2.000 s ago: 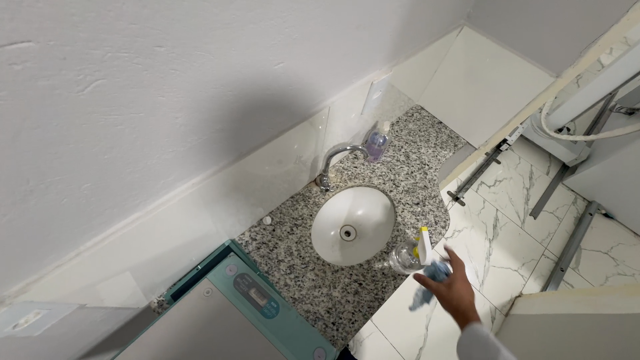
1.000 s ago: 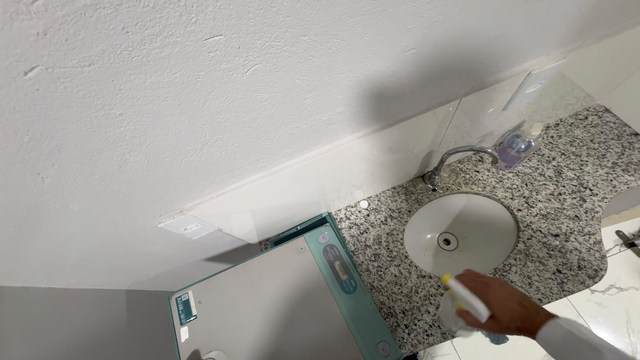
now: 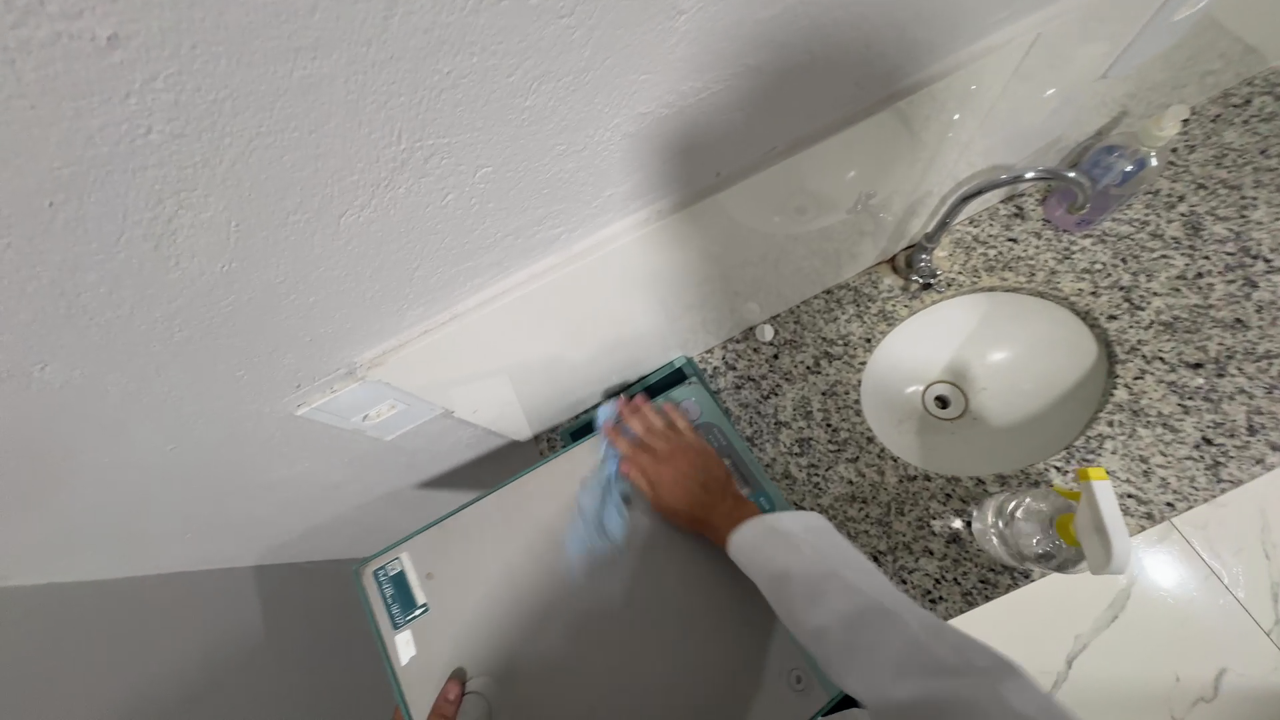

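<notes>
My right hand [image 3: 675,465] presses a light blue cloth [image 3: 600,510] onto the grey top of a teal-edged appliance [image 3: 560,610], close to its control panel [image 3: 725,450]. Only the fingers of my left hand [image 3: 448,697] show at the bottom, by a round fitting on the same top; whether they grip anything cannot be told. A clear spray bottle [image 3: 1035,530] with a white and yellow trigger head stands on the granite counter, right of my sleeve.
The granite counter [image 3: 820,420] holds a white oval sink [image 3: 985,385], a chrome faucet [image 3: 960,210] and a pump bottle of purple liquid [image 3: 1105,185]. A wall outlet [image 3: 375,408] is left of the appliance, and marble-look floor tiles [image 3: 1120,620] lie beyond the counter edge.
My right hand has let go of the spray bottle it held a second ago and moved left onto the appliance with the cloth. My left fingers now show more clearly. The view has shifted.
</notes>
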